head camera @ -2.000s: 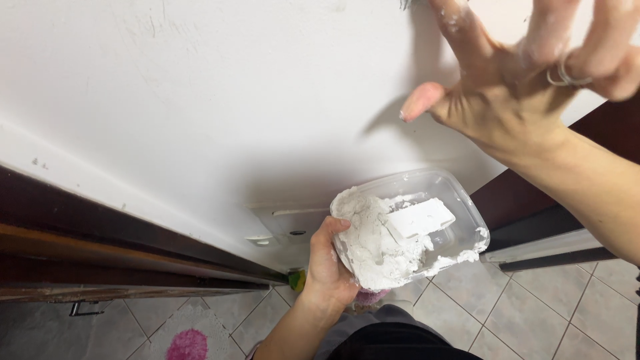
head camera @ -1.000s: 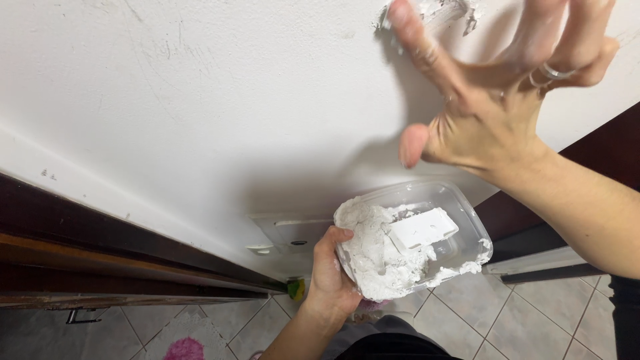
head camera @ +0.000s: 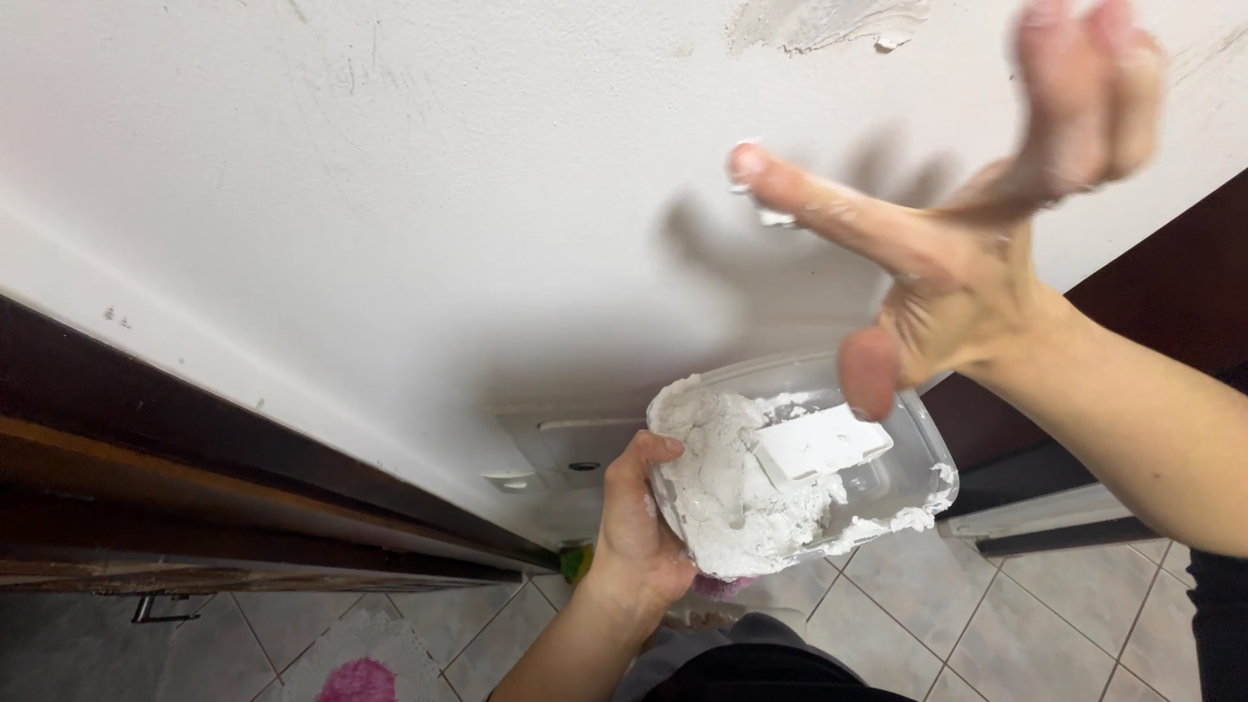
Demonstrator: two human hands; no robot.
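Note:
My left hand (head camera: 639, 526) grips the left side of a clear plastic container (head camera: 936, 448), its thumb over the rim. Thick white paste (head camera: 726, 478) fills mostly the container's left part and smears its near rim. A flat white rectangular piece (head camera: 824, 441) lies on the paste. Above the container my right hand (head camera: 975, 244) is spread in front of the wall, blurred, with white paste on the extended index finger and nothing gripped. Near the top edge, a smeared patch of filler (head camera: 829, 21) with rough edges marks the white wall (head camera: 439, 175).
Dark wooden trim (head camera: 195, 439) runs along the left, with a metal handle (head camera: 161, 612) below it. Another dark wooden frame (head camera: 1170, 263) stands at the right. Below are floor tiles (head camera: 1033, 624) and a pink fluffy thing (head camera: 358, 681). A wall fitting (head camera: 585, 448) sits left of the container.
My right hand has come away from the wall patch, which now shows more fully, and its index finger points left with paste on it. My left hand still holds the container.

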